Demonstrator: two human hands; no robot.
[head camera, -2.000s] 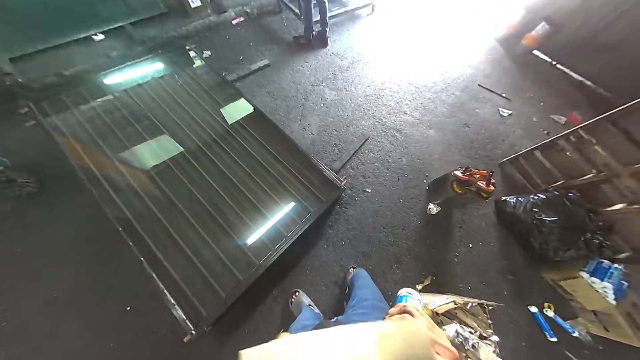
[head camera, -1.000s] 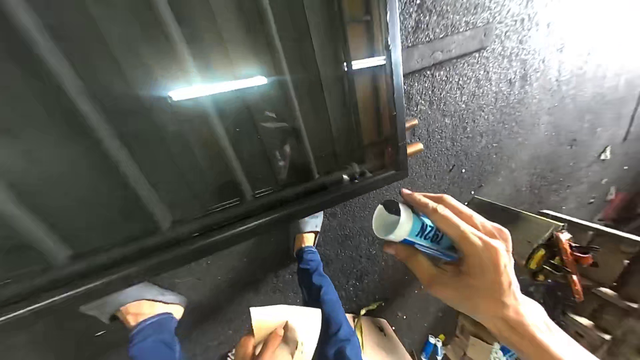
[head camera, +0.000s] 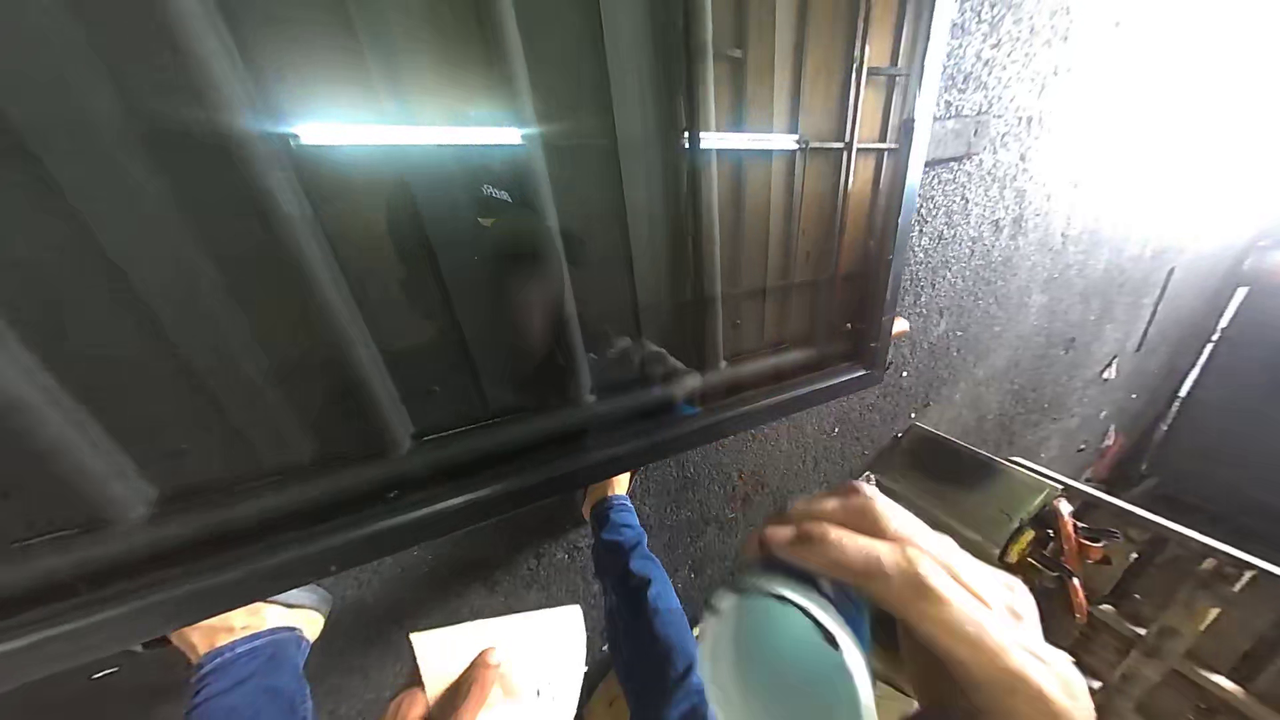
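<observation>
My right hand (head camera: 930, 590) holds a blue-and-white cylindrical tube (head camera: 785, 650) at the lower right, its pale round end toward the camera; hand and tube are blurred. At the bottom, my left hand (head camera: 455, 695) pinches a pale, flat rectangular piece (head camera: 510, 655), whose material I cannot tell. Above both hands lies a large dark glossy panel (head camera: 450, 280), glass-like, with a dark frame (head camera: 640, 440) along its near edge. Neither hand touches the panel. Ribs show through it, and lamp light reflects on it.
My feet and blue trouser legs (head camera: 645, 600) are beneath the near frame edge. To the right, a sheet-like piece (head camera: 960, 490) lies beside orange-handled tools (head camera: 1070, 560) and a slatted wooden structure (head camera: 1170, 620). A flat bar (head camera: 955, 140) lies on the rough dark floor (head camera: 960, 300).
My right hand with the tube has moved down, and the tube's round end now faces the camera. My left hand still holds the pale piece. The view has moved much closer to the panel since the earliest frame.
</observation>
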